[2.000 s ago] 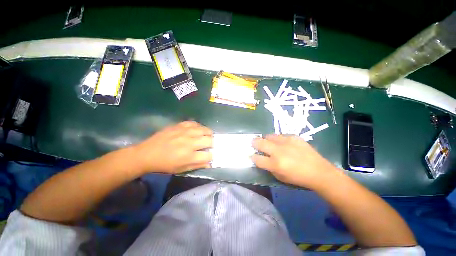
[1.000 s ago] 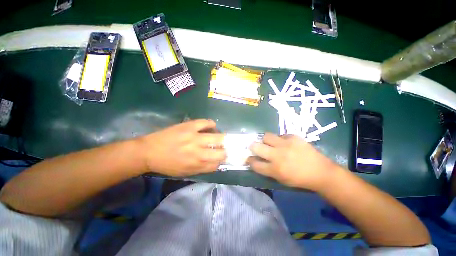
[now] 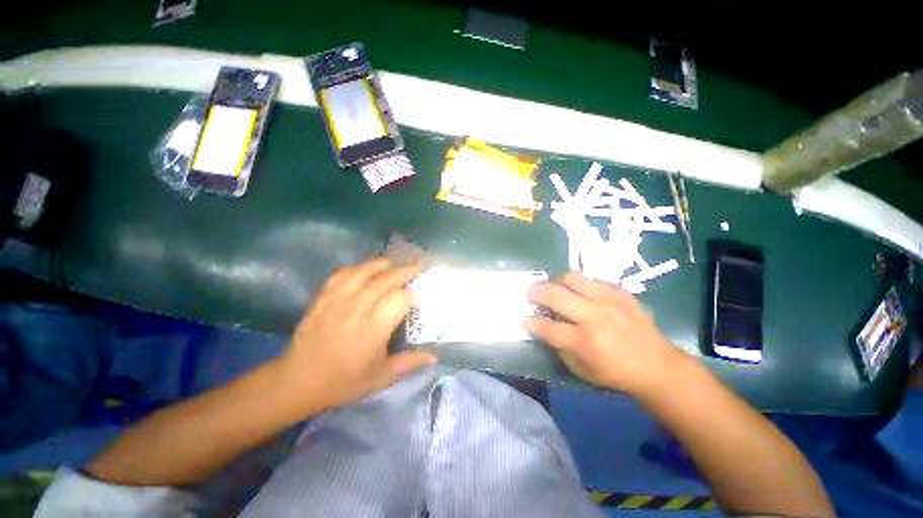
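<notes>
A palm-sized flat rectangle, a phone housing or screen module washed white by glare, lies at the bench's near edge. My left hand is at its left end, thumb spread below the near corner and fingers along the left edge. My right hand holds its right end between thumb and fingers. Details of its surface are lost in glare. A dark brown-grey strip lies just beyond my left fingertips, partly hidden.
Amber flex strips, a loose white strip heap, tweezers and a black phone lie beyond and right. Two part-assembled phones lie upper left, by a white rail. A beige post stands at right.
My left hand has opened its thumb away from its fingers and shifted left, so more of the white rectangle shows. The dark strip beyond it is now more visible. The camera view has shifted slightly.
</notes>
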